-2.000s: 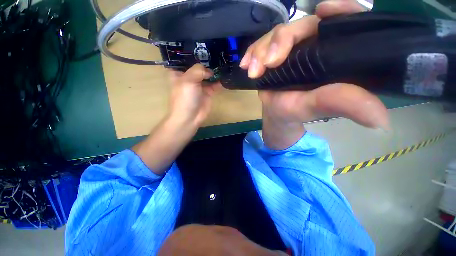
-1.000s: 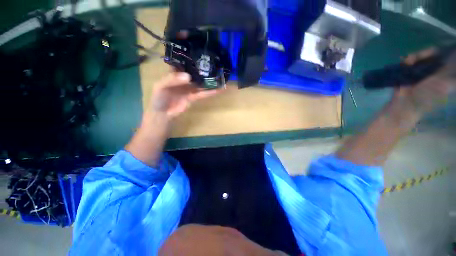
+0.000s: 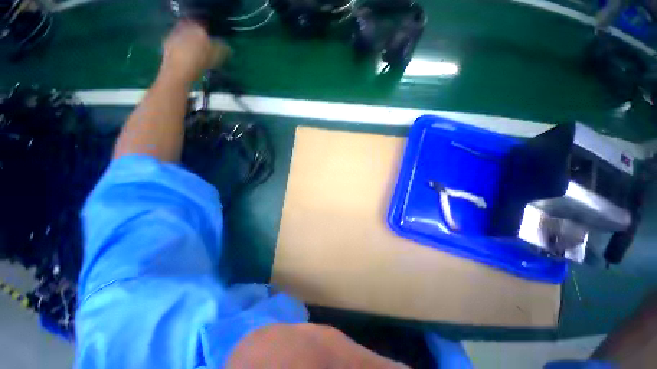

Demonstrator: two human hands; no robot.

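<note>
My left hand (image 3: 191, 50) is blurred, reaching far to the upper left over the green line. It is at the near edge of a dark headset (image 3: 207, 9) cut off by the top edge; whether the fingers grip it cannot be told. My right hand is out of the picture; only a blurred part of the right arm (image 3: 634, 335) shows at the lower right edge.
The tan mat (image 3: 338, 216) lies on the bench. A blue tray (image 3: 410, 227) on it holds white-handled cutters (image 3: 448, 203) and part of the screw feeder (image 3: 551, 229). More headsets (image 3: 389, 29) sit on the green line. Black cables (image 3: 36, 180) are piled at left.
My left hand has moved from the mat to the upper left. The headset is gone from over the mat. My right hand and the electric screwdriver it held have parted from view there; the view has shifted.
</note>
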